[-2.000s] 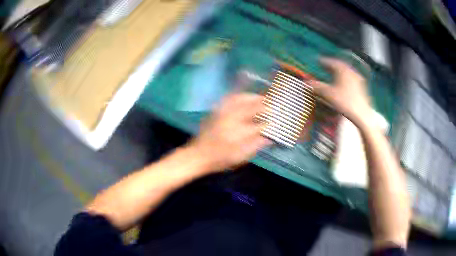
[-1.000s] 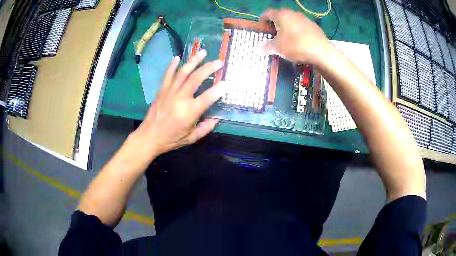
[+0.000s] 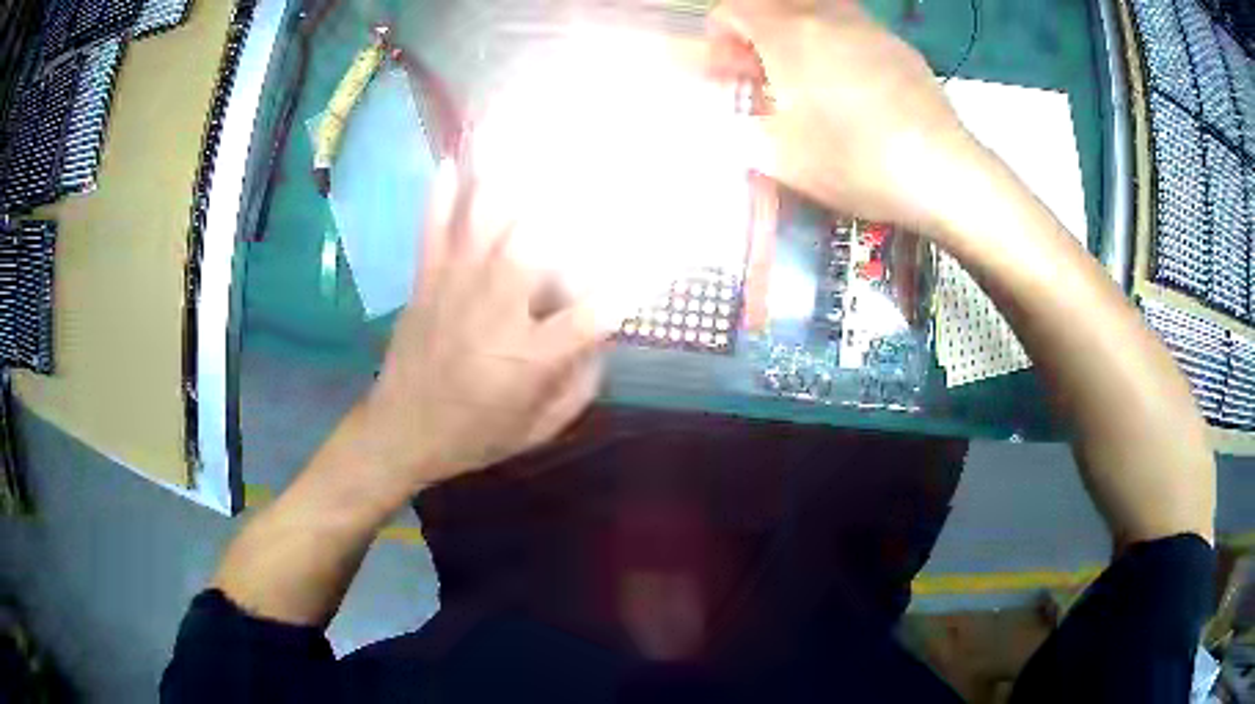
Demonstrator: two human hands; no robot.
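Observation:
An LED dot-matrix module [image 3: 681, 314] lies in the clear test fixture [image 3: 840, 385] on the green mat. Most of it is washed out by a strong white glare; only its lower right rows of dots show. My left hand [image 3: 489, 330] lies at the module's left side, its fingertips lost in the glare. Whether it grips the module cannot be told. My right hand [image 3: 840, 103] is at the fixture's upper right, fingers bent down; what they touch is hidden. The red and white switch row [image 3: 870, 261] stands right of the module.
The left tray [image 3: 131, 234] holds modules on tan cardboard. The right tray [image 3: 1211, 220] holds rows of modules. Yellow-handled cutters [image 3: 351, 103] lie on a light blue card [image 3: 379, 206]. A perforated white sheet [image 3: 970, 323] lies under my right forearm. A thin wire crosses the mat's back.
The module has gone from evenly lit dots to a large white glare. The view has shifted, so the bench sits slightly lower. Both hands stay at the same sides of the fixture.

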